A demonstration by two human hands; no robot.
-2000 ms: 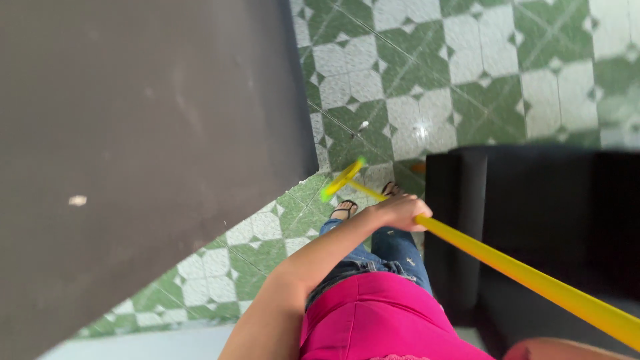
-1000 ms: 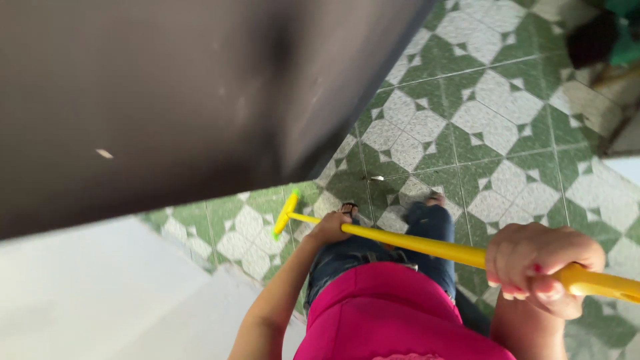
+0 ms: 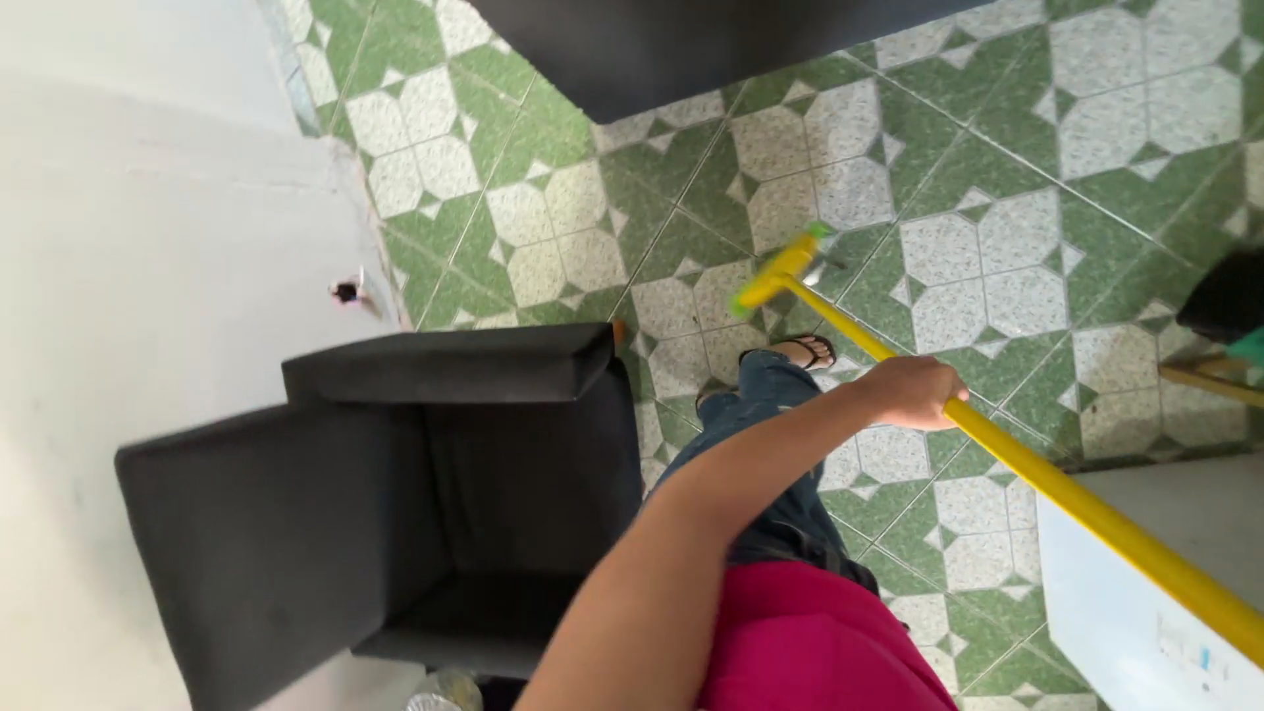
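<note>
My left hand (image 3: pixel 910 393) is closed around the yellow handle (image 3: pixel 1076 494) of a broom, partway along its length. The handle slants from the lower right edge up to the yellow broom head (image 3: pixel 780 275), which has green bristles at its ends and is slightly blurred. The head lies over the tiled floor just beyond my sandalled feet (image 3: pixel 805 352). A small pale scrap (image 3: pixel 814 274) sits right beside the head. My right hand is out of view, and so is the handle's upper end.
A black armchair (image 3: pixel 494 365) stands at the left against the white wall (image 3: pixel 197 227). A dark piece of furniture (image 3: pixel 711 39) juts in at the top. At the lower right is a white surface (image 3: pixel 1145 563), with a black item (image 3: pixel 1224 296) and wooden bar (image 3: pixel 1215 383) above it.
The view has turned widely, bringing the armchair in at the left. My right hand, on the handle one second ago, has left the view. The broom head is now beside the pale scrap.
</note>
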